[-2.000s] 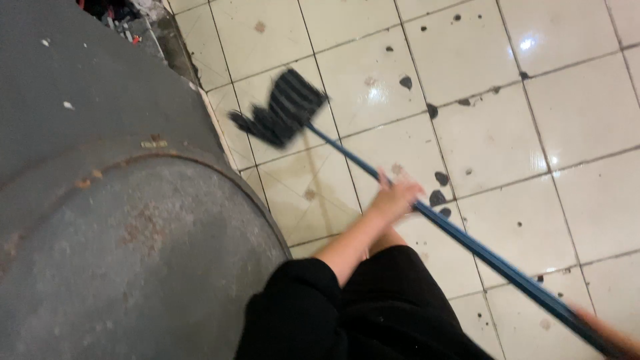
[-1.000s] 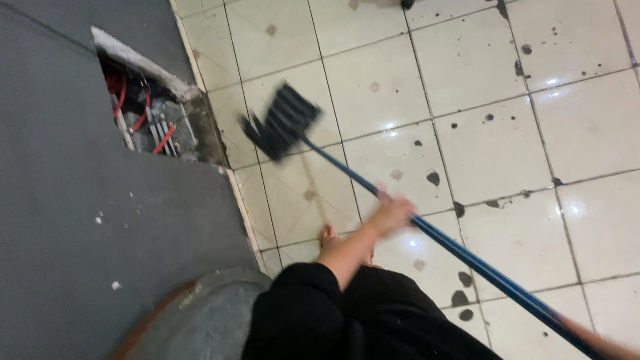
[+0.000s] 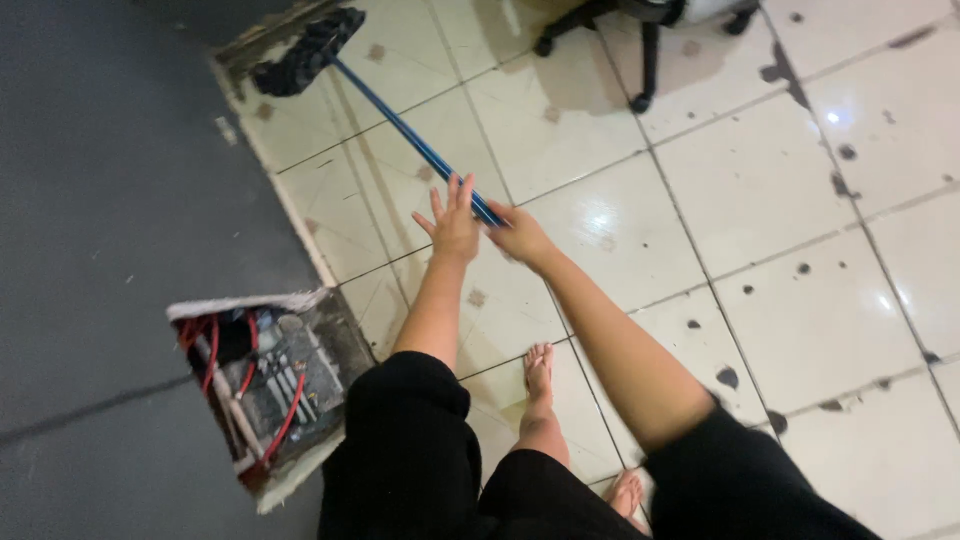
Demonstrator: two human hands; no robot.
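Observation:
A mop with a dark, shaggy head [image 3: 309,54] rests at the wall's corner at the upper left, and its blue handle [image 3: 409,135] slants down toward me. My right hand [image 3: 517,232] grips the handle near its end. Beside it, my left hand [image 3: 454,225] lies against the handle with its fingers spread and not wrapped round it. The palm side of the left hand is hidden.
A dark grey wall [image 3: 135,180] runs along the left, with a broken opening [image 3: 330,352] showing red tubes. A wheeled chair base [image 3: 649,45] stands at the top. The tiled floor [image 3: 592,262] has dark chips. My bare feet are below.
The mop head has moved up to the wall corner. My right hand has come in from the lower right to beside my left hand, whose fingers have spread. The chair base has come into view.

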